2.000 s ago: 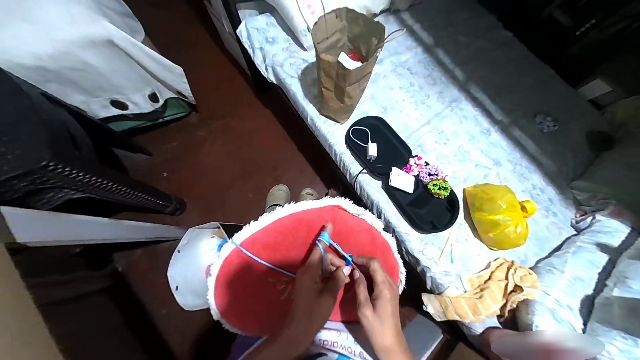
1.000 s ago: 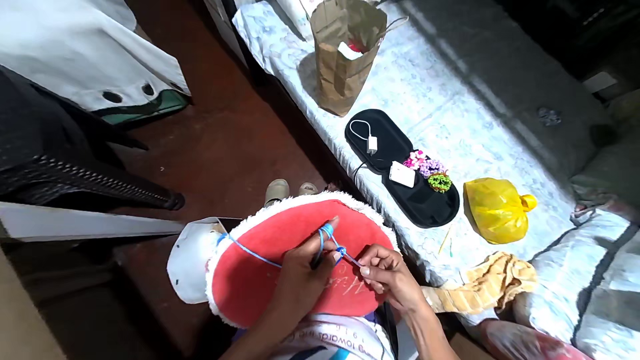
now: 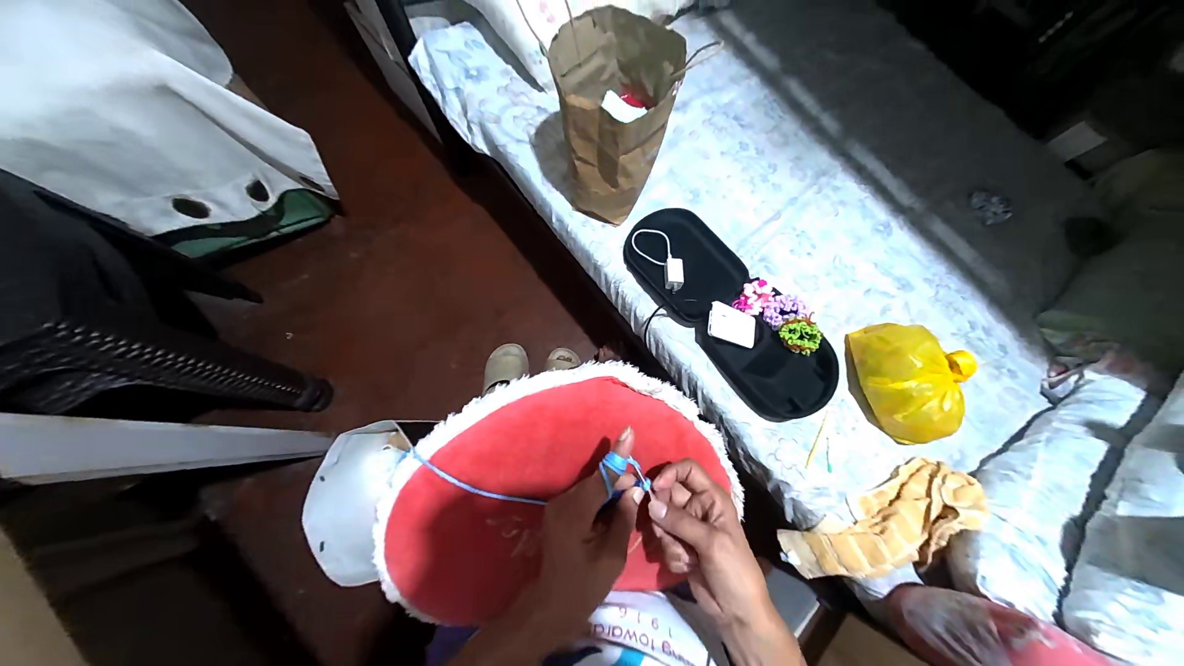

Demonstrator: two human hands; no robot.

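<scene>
Blue yarn (image 3: 481, 492) runs from the left over a red oval cushion with a fluffy white edge (image 3: 518, 416) to my left hand (image 3: 592, 527). Loops of it wrap a raised finger of that hand, whose other fingers pinch the yarn. My right hand (image 3: 698, 527) grips the small blue work close beside it, fingertips nearly touching the left ones. Whether a hook is in the right hand cannot be told. Both hands are over the cushion, which lies on my lap.
On the bed at the right are a brown paper bag (image 3: 606, 139), an open black case (image 3: 684, 245) with small crocheted pieces (image 3: 782, 310) and a white charger, a knotted yellow plastic bag (image 3: 906, 384) and a yellow cloth (image 3: 888, 527). A black plastic chair (image 3: 166, 361) stands left.
My right hand has moved in from the right, closer to my left hand, since one second ago. The yarn still loops round the left hand's finger.
</scene>
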